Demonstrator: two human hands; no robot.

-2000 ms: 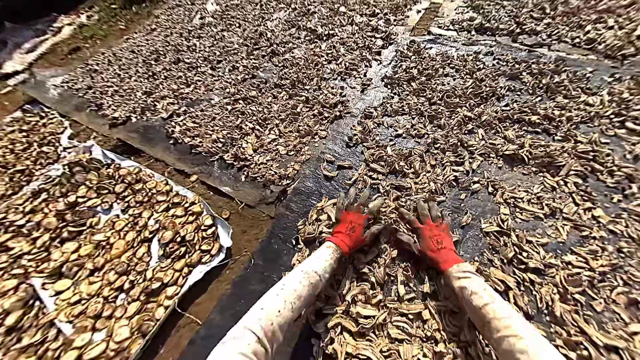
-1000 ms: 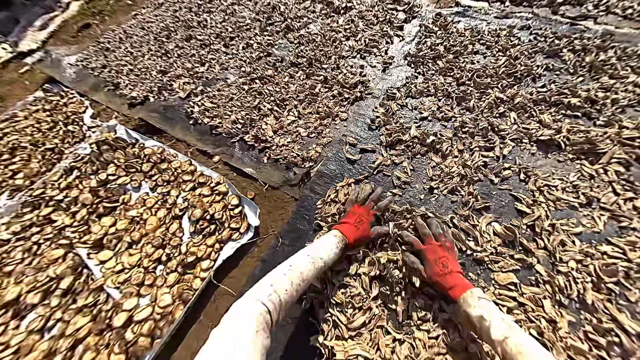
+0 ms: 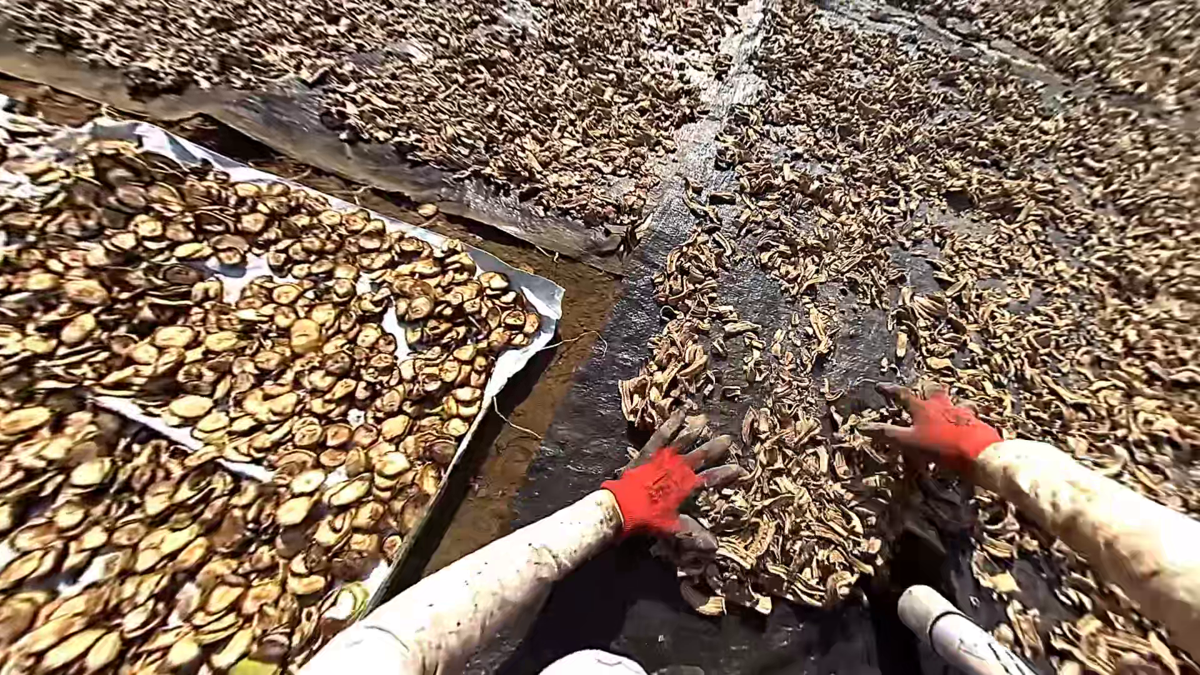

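Observation:
My left hand (image 3: 670,483), in a red work glove with dark, dirty fingers, rests spread at the left edge of a heap of dried curled slices (image 3: 787,506). On the heap's other side is my right hand (image 3: 933,427), gloved the same way and slightly blurred, its fingers apart and pointing left over the slices. Neither hand is closed around anything. Under the slices lies a black plastic sheet (image 3: 591,412), bare in a strip left of the heap. Pale, stained sleeves cover both forearms.
To the left, round dried slices (image 3: 305,337) lie on a white sheet (image 3: 534,300). A strip of brown soil (image 3: 525,422) runs between it and the black sheet. More slices (image 3: 525,103) spread over sheets farther ahead and to the right. Pale rounded objects show at the bottom edge.
My hands, close together on the slices before, are now farther apart. More black sheet shows between the slices ahead of them. The view has shifted toward the left and down.

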